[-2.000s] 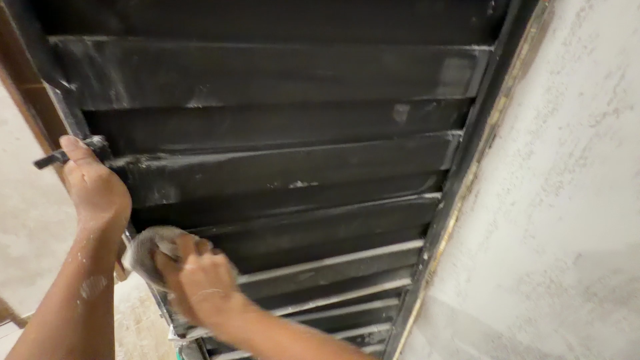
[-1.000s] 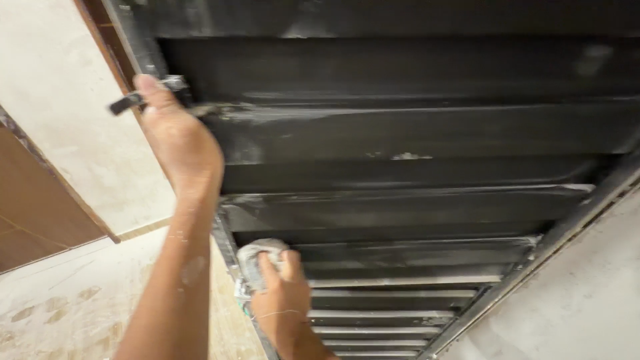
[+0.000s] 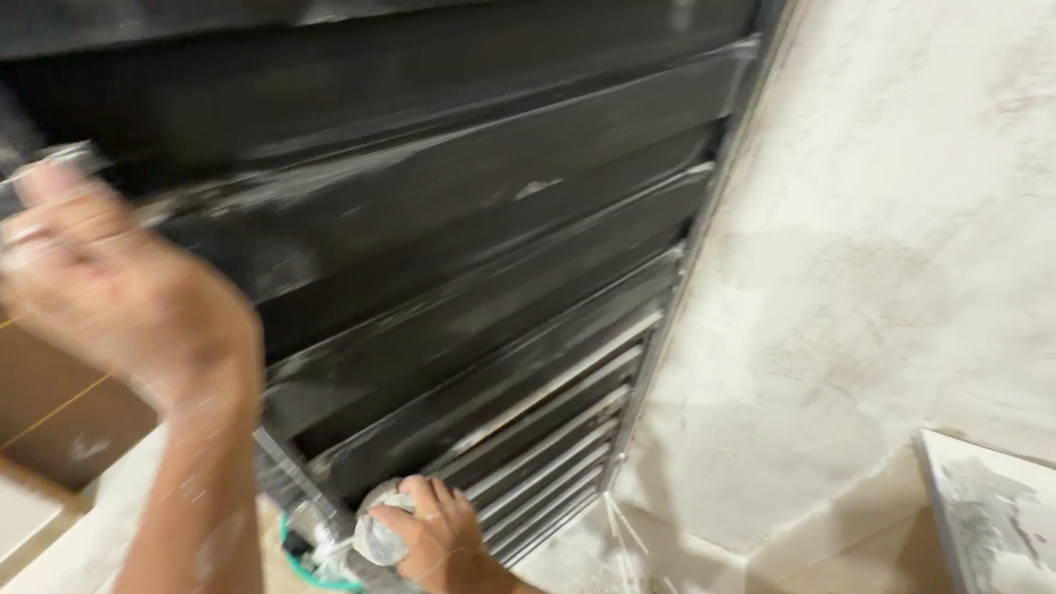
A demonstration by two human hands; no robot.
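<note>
A dark louvered metal door (image 3: pixel 462 223) with pale dust smears on its slats fills the middle of the view. My left hand (image 3: pixel 124 264), blurred, grips a handle or latch (image 3: pixel 70 157) at the door's left edge. Down at the lower left edge of the door, my right hand (image 3: pixel 441 528) holds a crumpled grey-white cloth (image 3: pixel 382 524) against the frame and slats.
A rough plastered wall (image 3: pixel 825 247) runs along the right. At the lower right stands a board smeared with plaster (image 3: pixel 990 511). A green rim of some container (image 3: pixel 318 577) shows below the door, and a brown panel (image 3: pixel 58 404) lies at left.
My right hand has moved down the door's left edge with the cloth. My left hand stays at the handle. The view has shifted closer to the door.
</note>
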